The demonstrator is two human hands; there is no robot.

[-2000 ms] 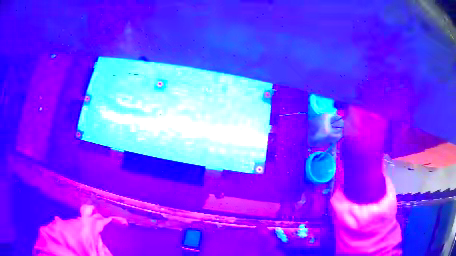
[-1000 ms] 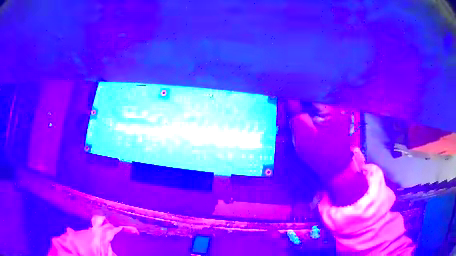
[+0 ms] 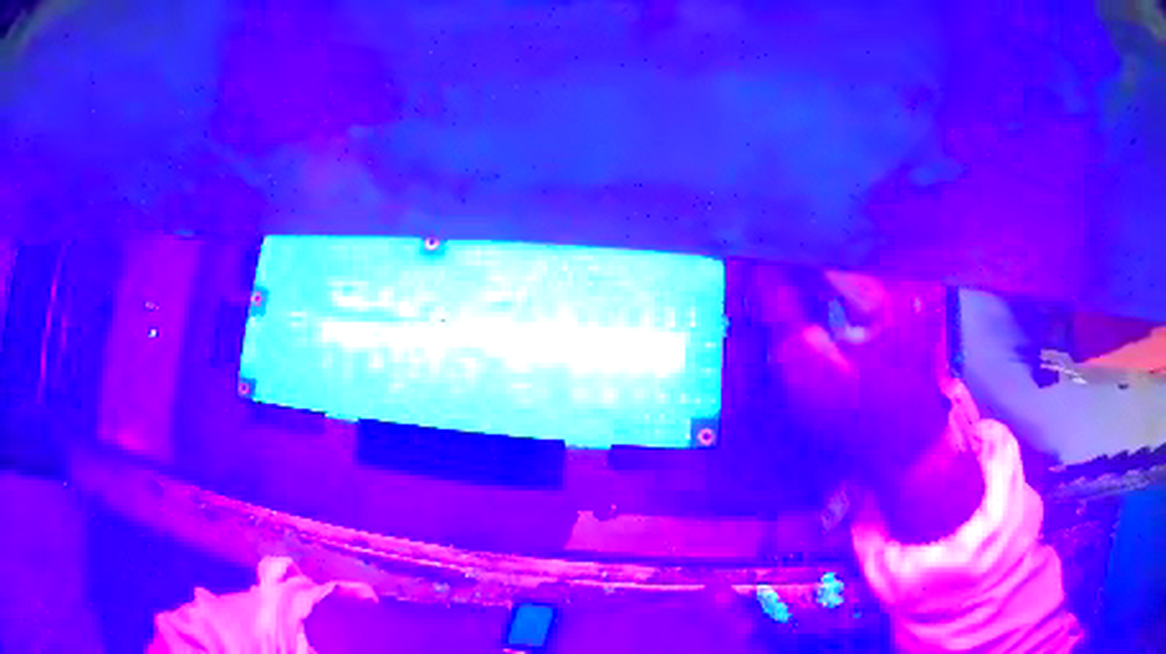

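Note:
A circuit board (image 3: 486, 342) glows cyan on the bench in the middle, its far edge cut off by the blue hood. Small ringed holes show near its edges. My right hand (image 3: 863, 364) is right of the board, apart from it, with fingers partly under the hood edge; it is blurred and dark, and I cannot tell whether it holds anything. The cups are hidden behind the hand. My left hand is not visible; only a pink-lit sleeve shows at the bottom left.
The large blue speckled hood (image 3: 575, 141) spans the whole upper view. Dark support blocks (image 3: 460, 452) show along the board's near edge. The bench's worn front edge (image 3: 422, 557) curves below. A small dark-blue screen-like rectangle (image 3: 529, 627) is at the bottom.
My right hand moved left from beside the cups, covering them, then shifted slightly right with the view. The hood covers more of the board's far side. The board appears lower and further right.

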